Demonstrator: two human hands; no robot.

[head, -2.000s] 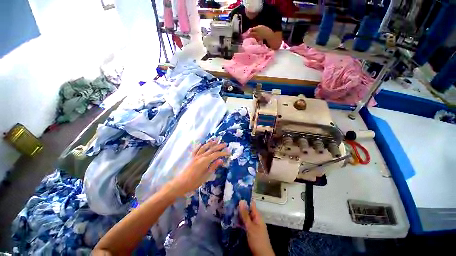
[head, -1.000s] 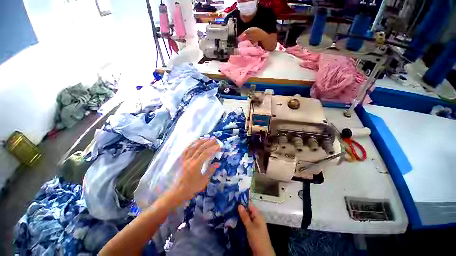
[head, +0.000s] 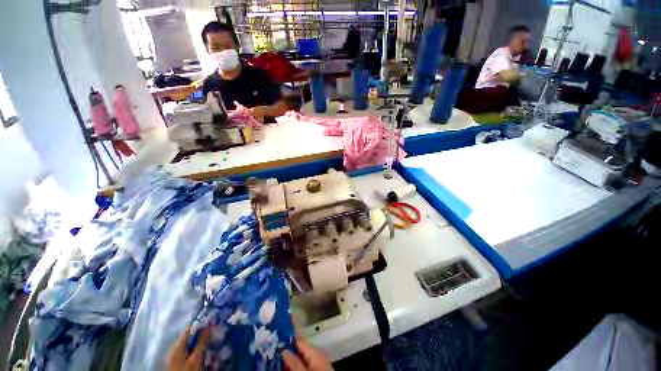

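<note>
The blue floral fabric [head: 250, 308] lies at the left side of the cream-white overlock machine [head: 319, 217], its upper part against the needle area. My left hand [head: 190, 351] is at the bottom edge, cut off, with its fingers at the cloth's left part. My right hand [head: 308, 356] is also cut off at the bottom, its fingers on the cloth's right edge, thumb hidden. The paler wrong side [head: 170, 268] runs in long folds to the left of the floral face.
Red-orange scissors [head: 403, 212] lie right of the machine head. A masked person [head: 235, 83] sits at an opposite machine with pink cloth [head: 368, 141]. Another person [head: 500, 69] sits at the back right. Blue thread cones [head: 448, 93] stand beyond the machine.
The view has swung up and to the right, showing more of the room. My left hand has come down from the middle of the cloth to its lower part, near the bottom edge.
</note>
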